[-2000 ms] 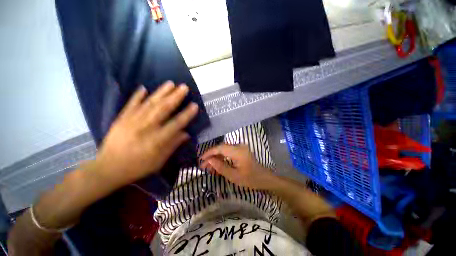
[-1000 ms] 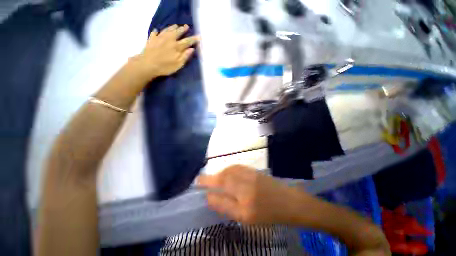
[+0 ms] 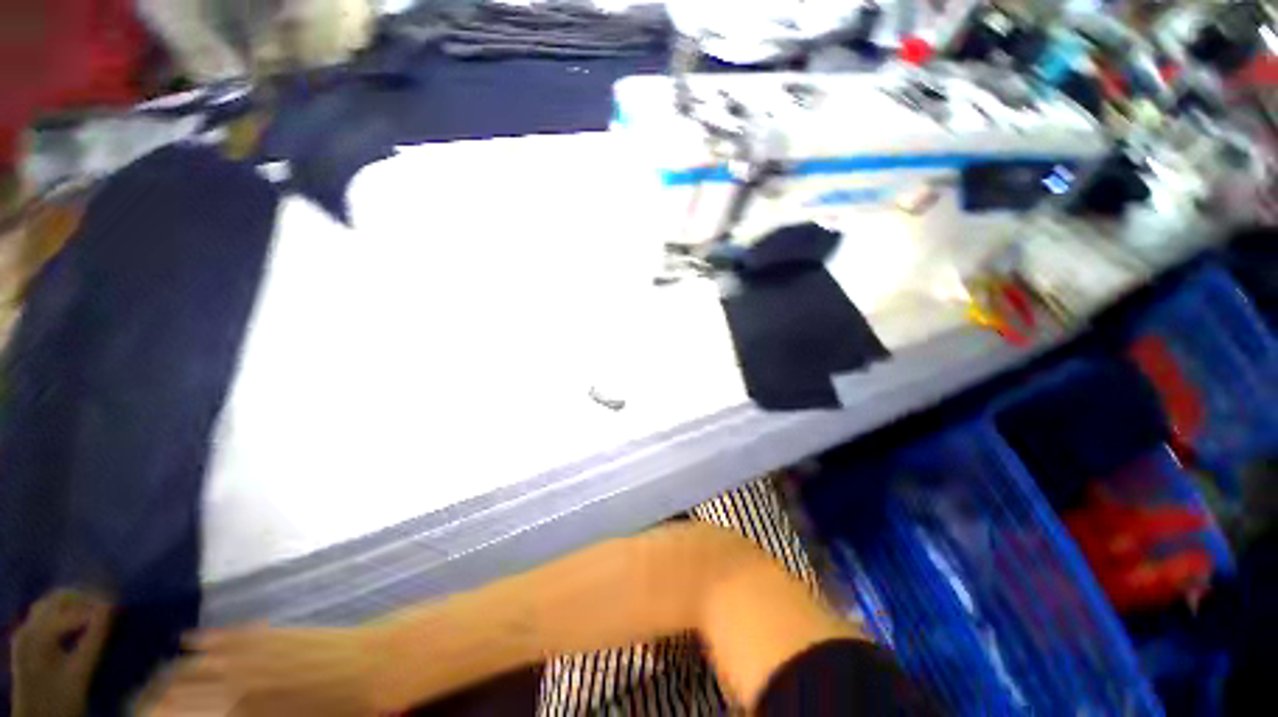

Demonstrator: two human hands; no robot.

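Note:
A large navy cloth panel [image 3: 147, 308] hangs over the left end of the white table, down to the frame's lower left. My left hand [image 3: 59, 647] is at that panel's lower part, cut off by the frame's edge and blurred. My right hand [image 3: 259, 675] is low beside it, strongly blurred, with the forearm crossing below the table's front edge. What either hand grips does not show clearly. A stack of small navy pieces [image 3: 796, 329] lies right of the needle area of the white sewing machine [image 3: 869, 133].
A short dark thread [image 3: 607, 401] lies on the white bed [image 3: 421, 322]. Yellow and red snips [image 3: 1002, 308] lie at the right. A blue crate [image 3: 981, 560] with red cloth [image 3: 1142, 546] stands below right. Folded dark cloth [image 3: 547, 31] is behind the table.
The view has swung left and widened. Both hands have moved from the cloth near the needle to the lower left. The navy piece that lay left of the needle is off that spot.

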